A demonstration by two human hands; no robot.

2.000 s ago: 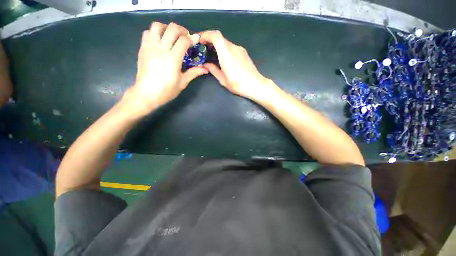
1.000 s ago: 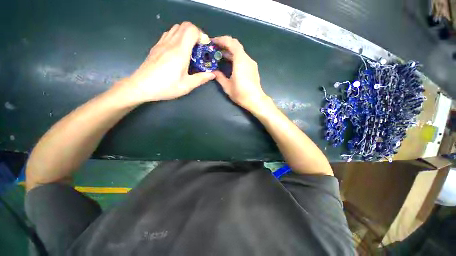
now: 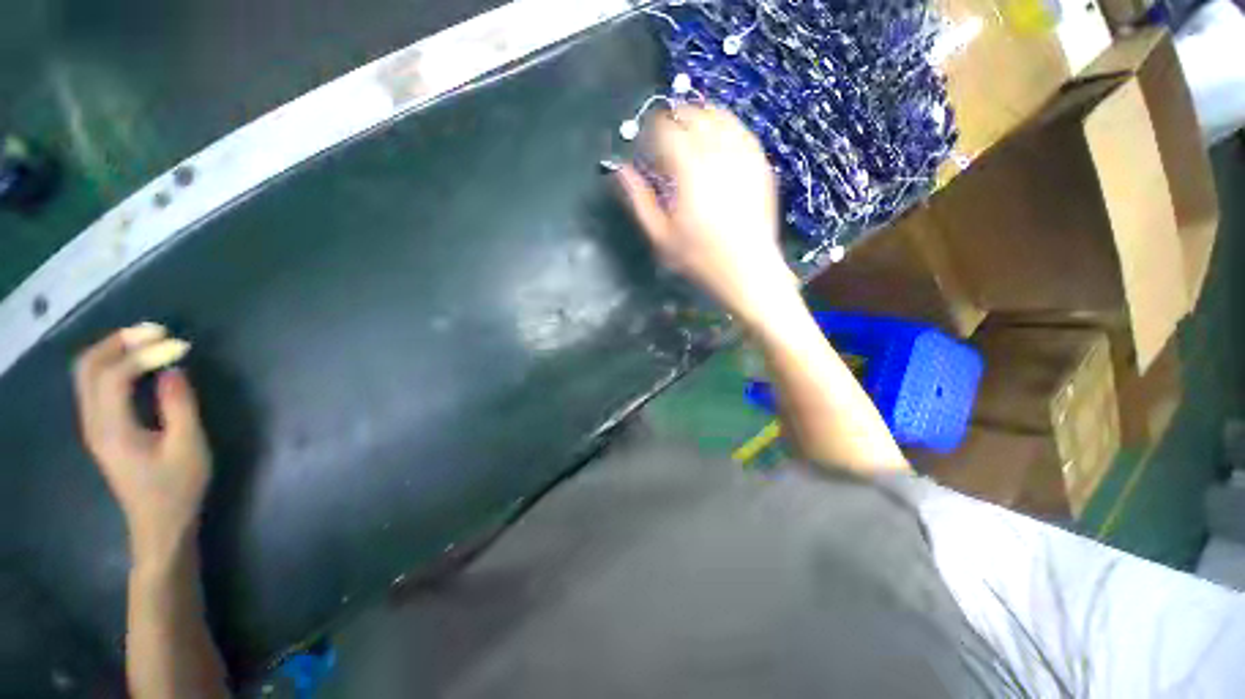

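The board pile (image 3: pixel 833 103), a dense tangle of blue boards with pale wires and white discs, lies at the bench's far right end. My right hand (image 3: pixel 710 205) is over its left edge, fingertips down among loose wires and white discs. It hides what is under it, so a grip cannot be told. My left hand (image 3: pixel 144 430) is low over the dark green worktop (image 3: pixel 396 328) at the left, fingers curled, a cream cover on one fingertip. The space between its fingers and thumb is dark; whether it holds a part cannot be told.
A pale metal rail (image 3: pixel 396 82) runs along the worktop's far edge. Open cardboard boxes (image 3: pixel 1038 198) stand at the right beyond the bench end. A blue plastic basket (image 3: pixel 935 389) is below the bench, near my right forearm. White cloth (image 3: pixel 1092 587) shows at the lower right.
The view has turned to the right. My hands have parted: the right moved to the board pile, the left stays apart at the left. The blue board between them is no longer visible.
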